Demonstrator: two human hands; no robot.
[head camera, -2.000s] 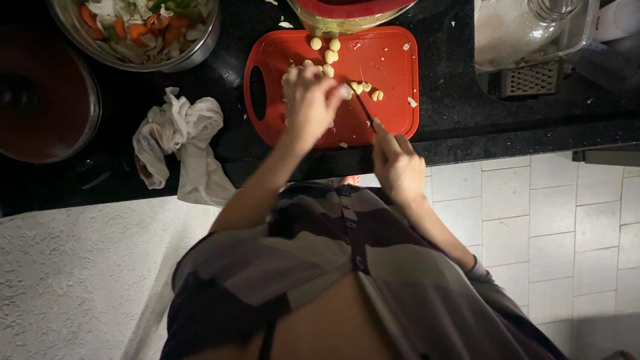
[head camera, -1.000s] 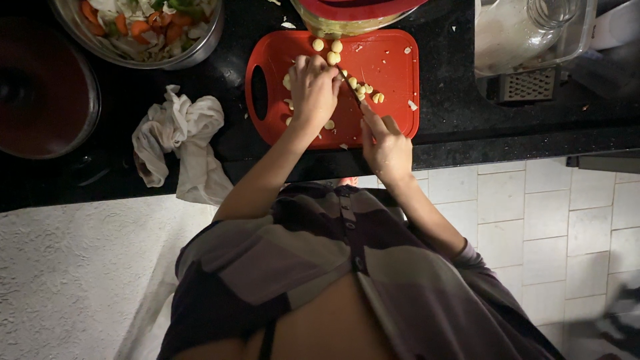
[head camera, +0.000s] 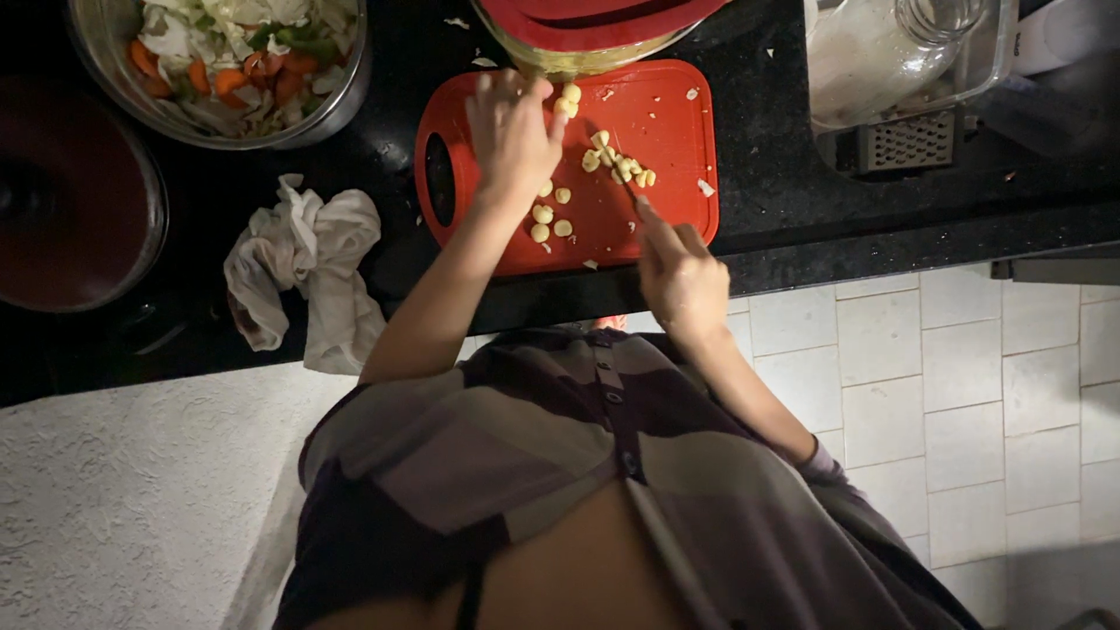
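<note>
A red cutting board (head camera: 647, 223) lies on the dark counter, with several small pale yellow round pieces (head camera: 542, 214) on its lower left half. My right hand (head camera: 685, 276) holds a knife (head camera: 626, 182) by its handle, the blade among a cluster of cut pieces (head camera: 646, 177) right of the middle. My left hand (head camera: 518, 131) is over the board's upper left, fingers spread and slightly blurred, next to a few whole pieces (head camera: 568, 98). Whether anything is under its fingertips cannot be seen.
A metal pot (head camera: 350, 114) of chopped carrot and cabbage stands at upper left, above a knotted white cloth (head camera: 332, 236). A round dark lid (head camera: 79, 201) is at far left. A bowl with a red lid (head camera: 604, 22) touches the board's far side. At right are a glass jar (head camera: 884, 61) and a metal grater (head camera: 910, 143).
My left hand has moved away from the knife, up and to the left. Round pieces on the lower left of the board, largely covered by that hand before, now show.
</note>
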